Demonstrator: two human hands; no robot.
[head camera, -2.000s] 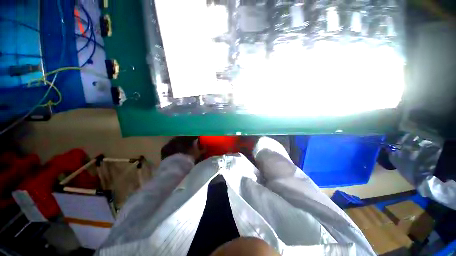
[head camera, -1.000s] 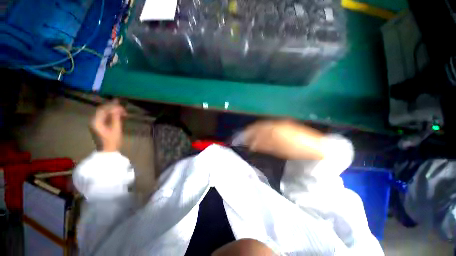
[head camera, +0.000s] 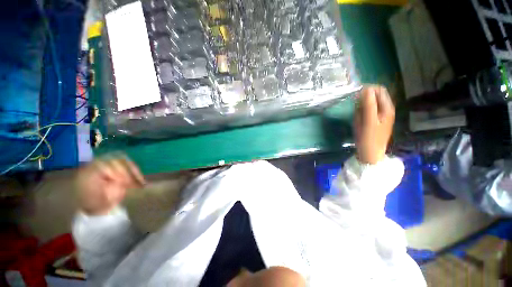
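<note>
A clear shiny blister tray (head camera: 258, 109) with a grid of pockets stands on the green bench, seemingly a thick stack. Small boards (head camera: 266, 87) with silvery rectangles sit in the pockets, some gold-coloured. A white strip (head camera: 133, 56) lies on the tray's left part. My right hand (head camera: 375, 120) is at the tray's front right corner, fingers close together; whether it touches or grips the tray I cannot tell. My left hand (head camera: 109, 180) is blurred, at the bench's front left edge, away from the tray, fingers partly curled, with nothing visible in it.
The green bench edge (head camera: 236, 147) runs across in front of me. A blue fixture (head camera: 56, 84) with thin wires is at the left. Black equipment (head camera: 457, 33) is at the right. A blue bin (head camera: 405, 193) stands below the bench at the right, near a silvery bag (head camera: 477, 174).
Both hands have come up from below the bench. My right hand has moved right and up to the tray's corner. My left hand is at the bench's left edge. The view has shifted.
</note>
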